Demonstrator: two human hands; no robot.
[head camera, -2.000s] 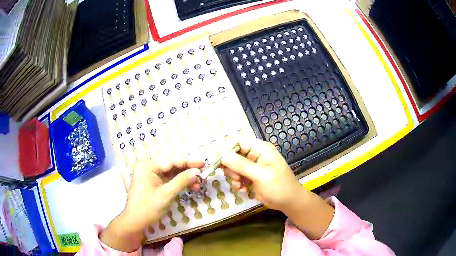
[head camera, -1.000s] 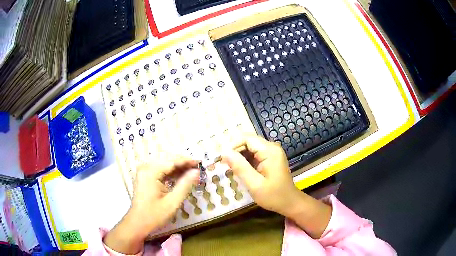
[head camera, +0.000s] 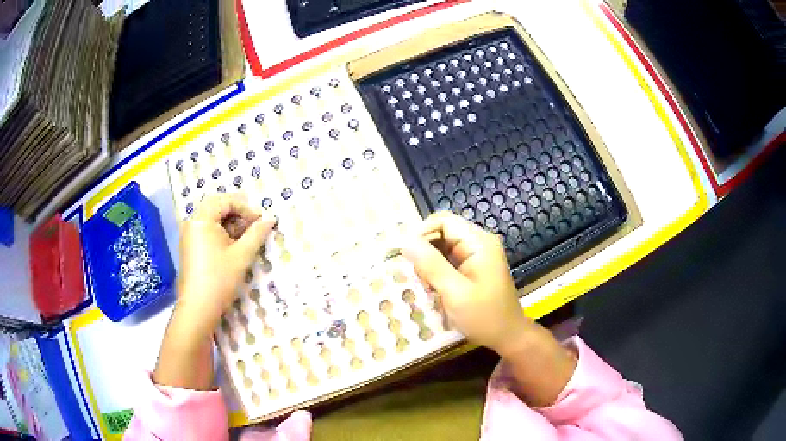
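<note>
The cream slotted board (head camera: 319, 207) lies in front of me, with round-headed metal parts (head camera: 327, 174) in rows on its upper half. My left hand (head camera: 215, 258) is over the board's left side, thumb and index fingertips at a small dark metal part (head camera: 271, 221) at a slot; the fingers hide slots beneath. My right hand (head camera: 472, 280) is at the board's right side, a slim piece (head camera: 395, 252) showing blurred at its pinched fingertips. Loose small dark parts (head camera: 336, 329) lie on the lower board among keyhole openings.
A black pocket tray (head camera: 508, 129) with bright parts in its upper rows lies right of the board on cardboard. A blue bin (head camera: 129, 258) of silver pieces and a red bin (head camera: 57, 267) stand left. Stacked brown-edged layers (head camera: 52, 103) and other black trays (head camera: 164, 65) are beyond.
My left hand has moved up and left from the lower middle of the board to the rows of parts. My right hand has shifted slightly right, apart from it, uncovering loose parts.
</note>
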